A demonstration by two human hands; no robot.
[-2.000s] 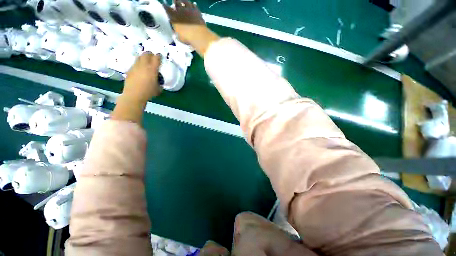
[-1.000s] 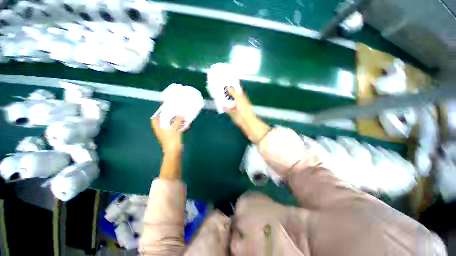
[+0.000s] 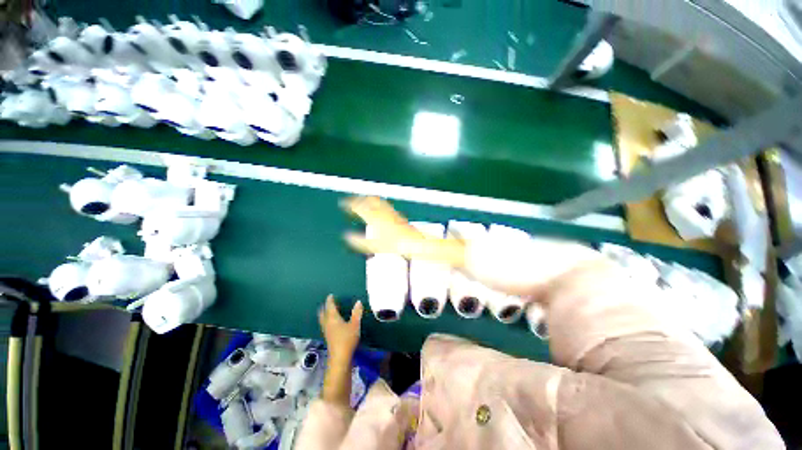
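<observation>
White security cameras [image 3: 387, 286] stand side by side in a row on the green bench top [image 3: 273, 255], their black lens windows toward me. My right hand [image 3: 400, 239] is over the upper part of the row's left end, fingers spread and pointing left; it shows no camera in its grasp. My right sleeve hides part of the row. My left hand [image 3: 341, 327] is at the bench's near edge, left of the row, empty with thumb and fingers apart.
Rows of cameras [image 3: 211, 88] lie on the green conveyor belt [image 3: 369, 105]. A loose group [image 3: 180, 224] lies at the bench's left. A blue bin [image 3: 211, 406] of cameras is below. Cardboard [image 3: 646, 202] holds cameras at right, under a grey post [image 3: 686, 158]. A cart [image 3: 127, 387] stands lower left.
Both hands have let go of the cameras they held one second ago. My left hand has moved down toward the bench edge. The row in front of me now shows more cameras at its left end.
</observation>
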